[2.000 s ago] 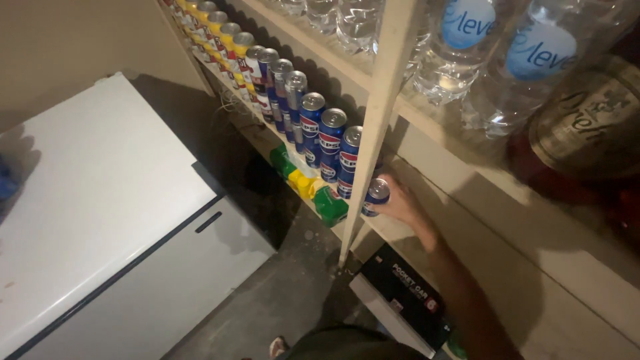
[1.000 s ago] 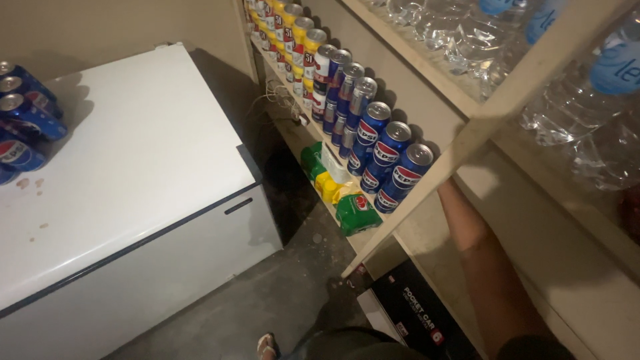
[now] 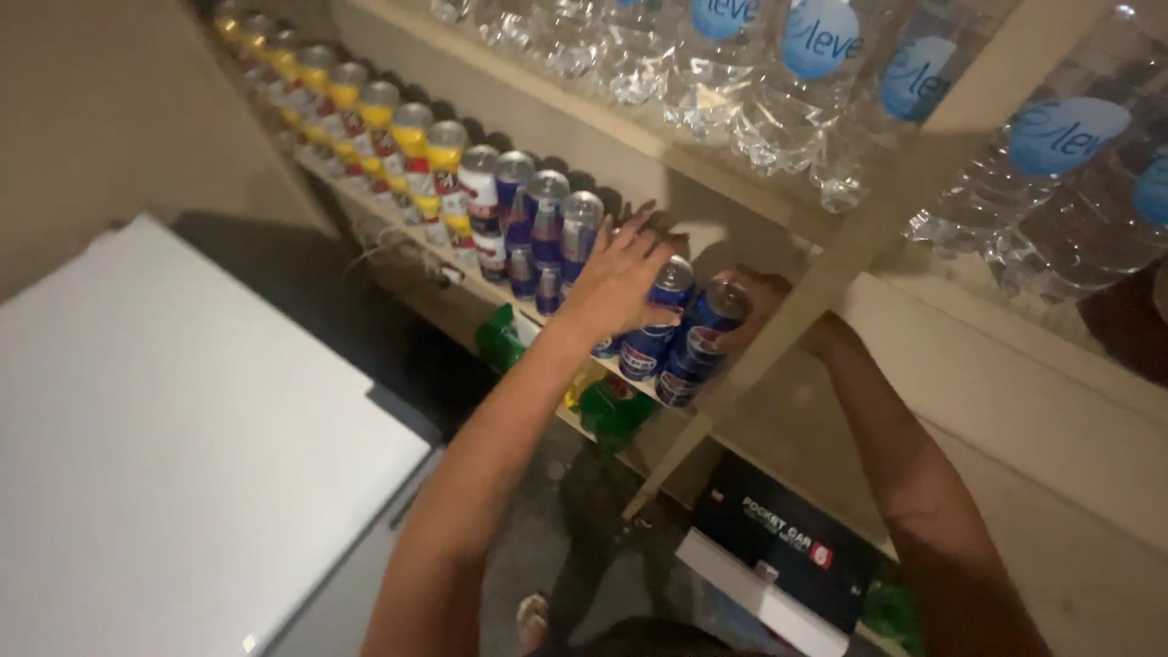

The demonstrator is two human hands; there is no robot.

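Observation:
My left hand (image 3: 620, 278) lies over the stacked blue Pepsi cans (image 3: 650, 342), fingers spread across a can top that it mostly hides; whether it grips one is unclear. Around the wooden post reaches my right hand (image 3: 762, 297), its fingers at the upper can of the end stack (image 3: 716, 315); the post hides part of this hand, so its grip cannot be told. Left of my left hand stand slim blue and silver cans (image 3: 547, 219), a white can (image 3: 481, 192) and a row of yellow, white and red cans (image 3: 374, 119), all along the same shelf.
Clear water bottles (image 3: 789, 109) fill the shelf above. A slanted wooden post (image 3: 803, 283) stands beside my right hand. Green packages (image 3: 616, 411) and a black box (image 3: 776, 529) sit lower down. A white chest freezer (image 3: 182, 438) is at the left, with a foot in a sandal (image 3: 532, 616) on the floor.
My left hand has come into view over the Pepsi cans. My right hand, hidden behind the post one second ago, now shows at the end stack. The view has shifted.

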